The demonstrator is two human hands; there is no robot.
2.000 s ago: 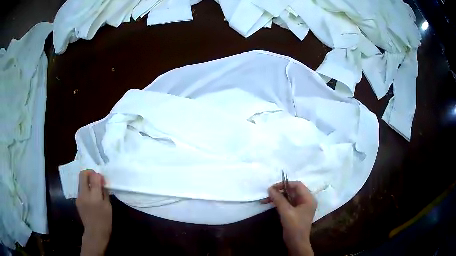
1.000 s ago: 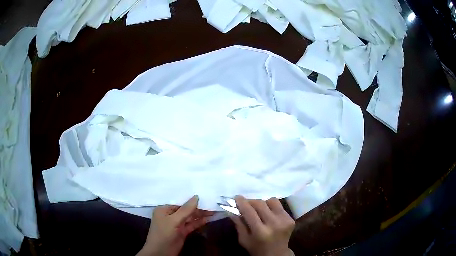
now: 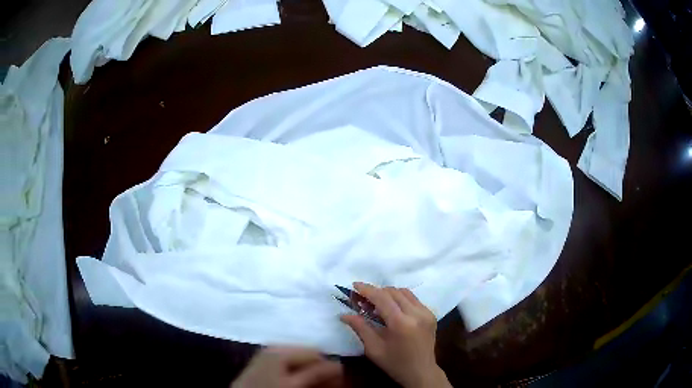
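Note:
A white, thin shirt (image 3: 303, 197) lies spread and folded over itself in front of me, greyish where it is a single layer. My right hand (image 3: 394, 326) holds small dark thread snips (image 3: 357, 301), blades pointing up-left over the shirt's near part. My left hand (image 3: 288, 369) is blurred and cut off by the bottom edge, at the shirt's near edge; whether it grips cloth I cannot tell. A squared end (image 3: 102, 284) of cloth, perhaps a cuff, sticks out at the shirt's left.
A large heap of cream-white shirts (image 3: 523, 30) lies along the far side, with sleeve ends hanging toward me at the right. A flatter stack (image 3: 30, 204) lies at the left edge. The tabletop (image 3: 152, 106) is dark brown and shiny, with tiny pale specks.
My left hand has moved from the shirt's left end to the bottom middle. My right hand moved left with the snips. The shirt's near edge now reaches closer to me.

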